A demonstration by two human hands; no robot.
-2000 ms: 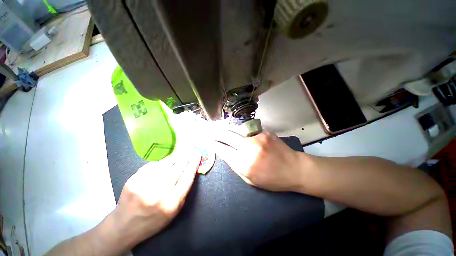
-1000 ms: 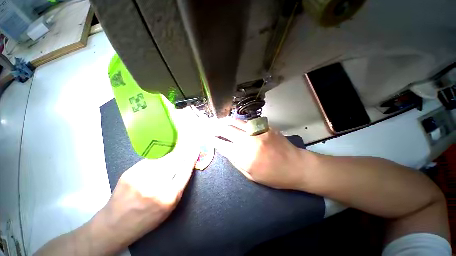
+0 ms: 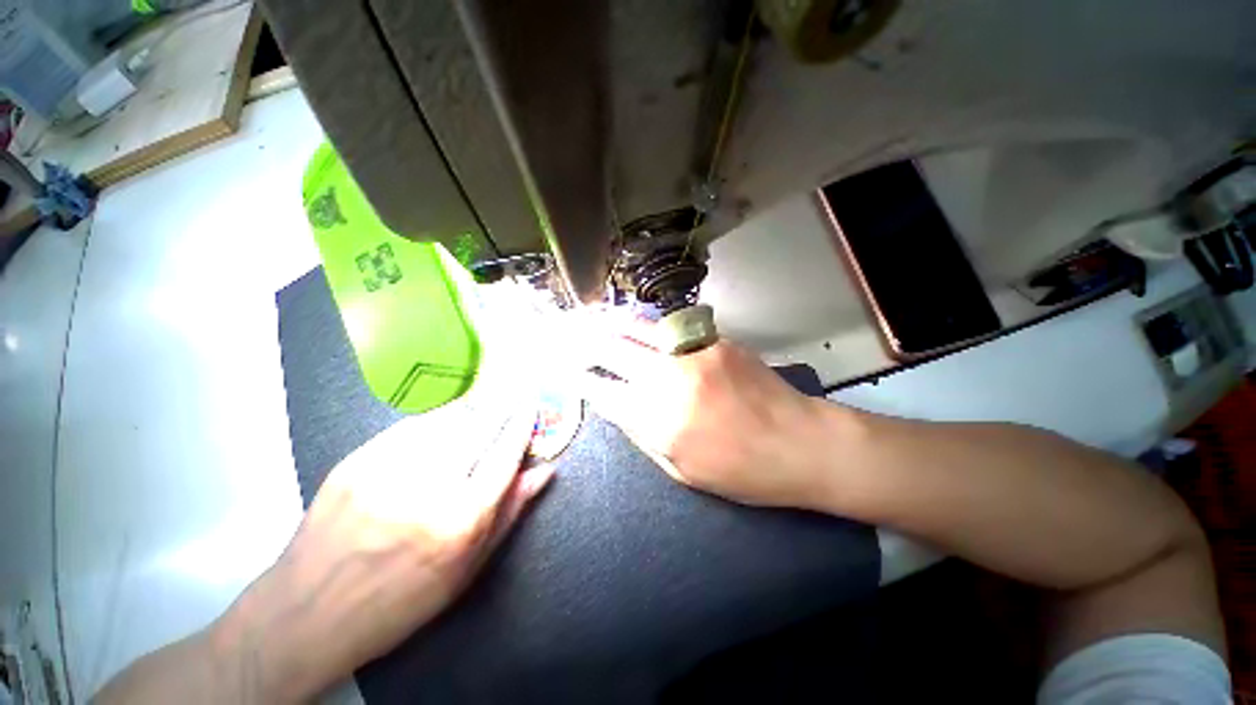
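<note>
A dark grey garment panel (image 3: 592, 565) lies flat under the sewing machine head (image 3: 551, 124). A small embroidered badge (image 3: 555, 426) with red and blue lies on it, partly covered by my fingers. My left hand (image 3: 413, 503) rests on the panel at the badge's left side, thumb beside its lower edge. My right hand (image 3: 716, 420) lies on the panel right of the badge, below the thread tension assembly (image 3: 670, 282), fingers towards the needle area. Bright lamp glare hides the needle, the presser foot and most fingertips, so I cannot tell whether either hand grips anything.
A neon green tag (image 3: 400, 310) hangs left of the needle area, over the panel. A smartphone (image 3: 909, 262) lies under the machine arm. A wooden board (image 3: 172, 103) is at the back left. A small grey box (image 3: 1187, 344) and an orange-red crate (image 3: 1230, 475) are at the right.
The view has shifted slightly. My left thumb now shows apart from the other fingers below the badge. Both hands stay at the badge, and the panel has hardly moved.
</note>
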